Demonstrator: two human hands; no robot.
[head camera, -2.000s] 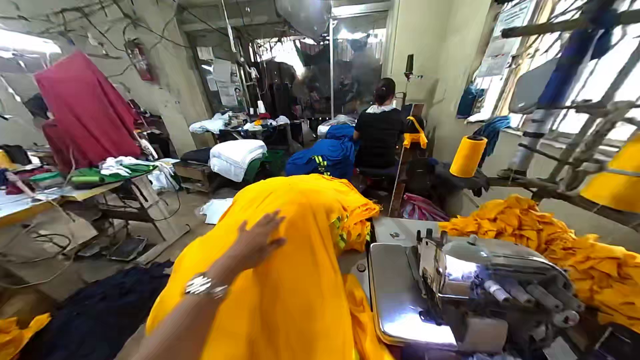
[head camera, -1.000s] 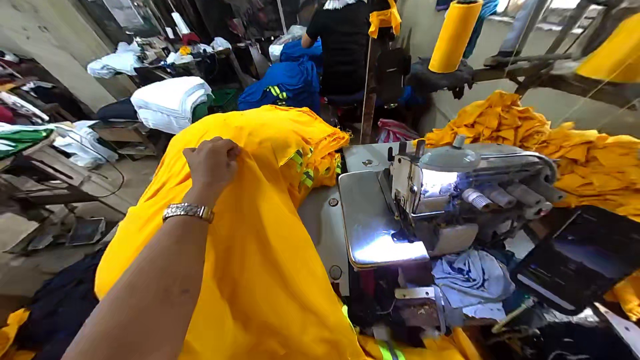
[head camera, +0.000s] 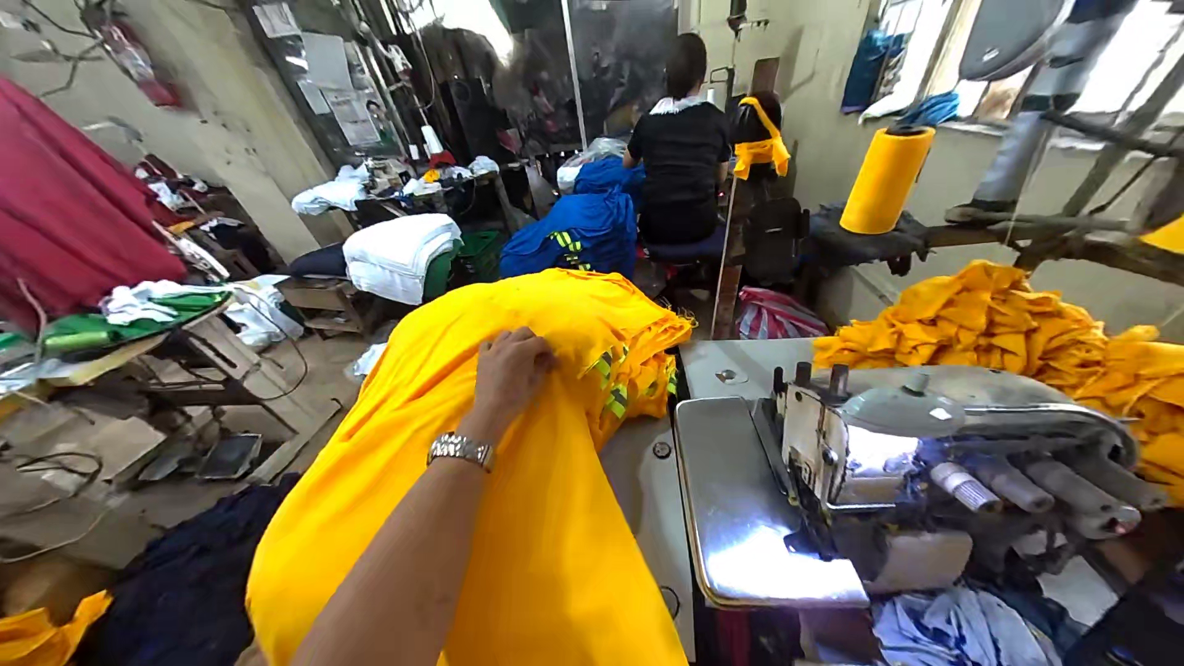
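Observation:
My left hand, with a metal-band watch on its wrist, lies on a large heap of yellow fabric, its fingers curled and pinching the cloth near the top. Yellow-green and dark striped trim shows at the heap's right side. To the right of the heap stands an overlock sewing machine with its lamp lit, its shiny metal plate beside the cloth. My right hand is out of view.
More yellow fabric is piled behind the machine. A yellow thread cone stands at the right. Farther back a person in black sits by a blue cloth pile. White cloth and a cluttered table are at the left.
Two seconds ago my left hand lay with fingers spread on the yellow cloth; now they are curled into it. The view has dipped and risen again.

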